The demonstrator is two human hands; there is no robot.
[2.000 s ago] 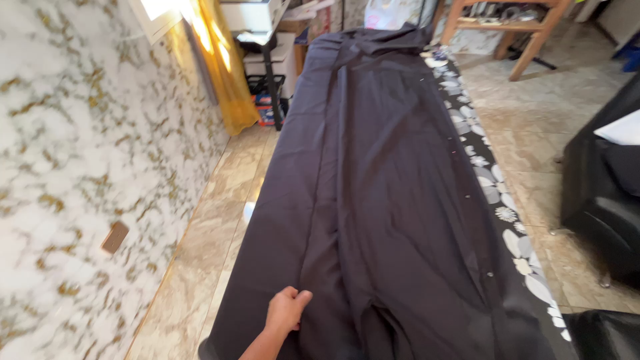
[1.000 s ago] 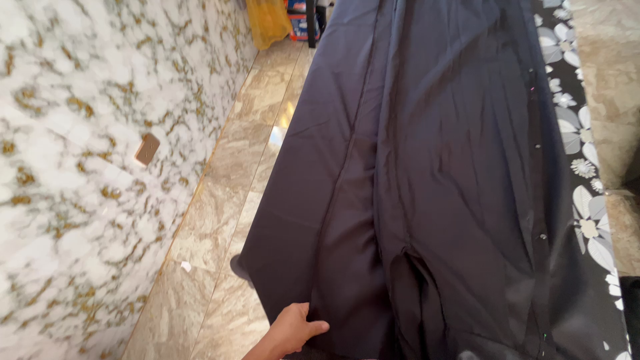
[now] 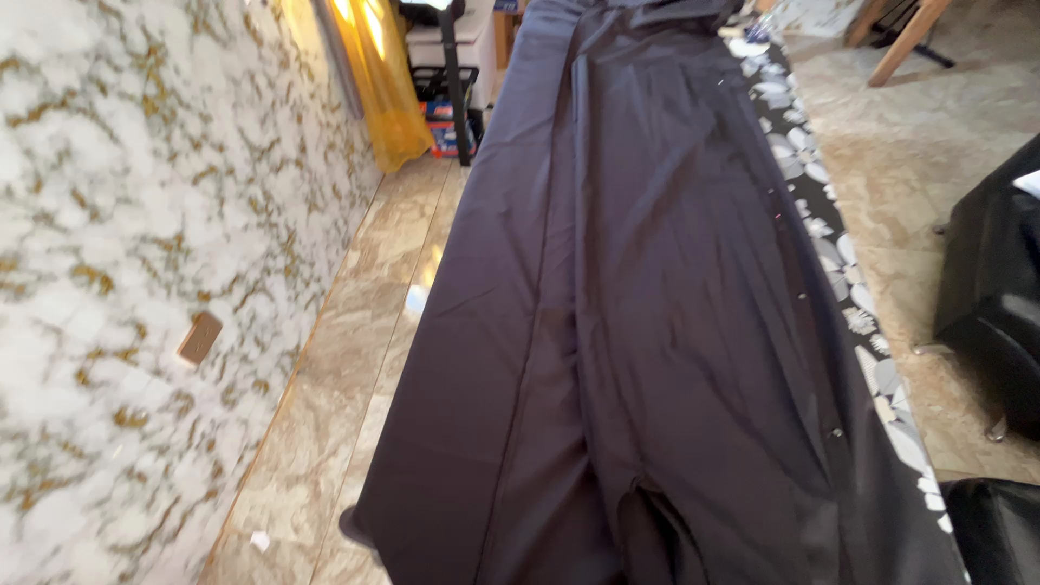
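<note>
A long dark fabric piece (image 3: pixel 666 244) lies spread lengthwise over a table, with a seam line and a raised fold running along it. Near the bottom centre it opens in a dark gap between folds. Several small shiny pins or studs (image 3: pixel 835 433) dot its right side. Under its right edge shows a black cloth with white and grey flowers (image 3: pixel 845 268). The far end of the dark fabric is bunched up. Neither my left hand nor my right hand is in view.
A marbled wall (image 3: pixel 162 203) with a wall plate (image 3: pixel 200 338) stands at the left. Tiled floor (image 3: pixel 357 349) runs beside it. A yellow curtain (image 3: pixel 378 89) hangs near a dark-legged stand (image 3: pixel 457 89). Black leather-like seating (image 3: pixel 995 284) is at the right, and a wooden leg (image 3: pixel 910 41) stands beyond.
A hand touching the fabric's near left part in both earlier frames has left the view. The fabric lies much as before. The view has shifted back toward the table's far end.
</note>
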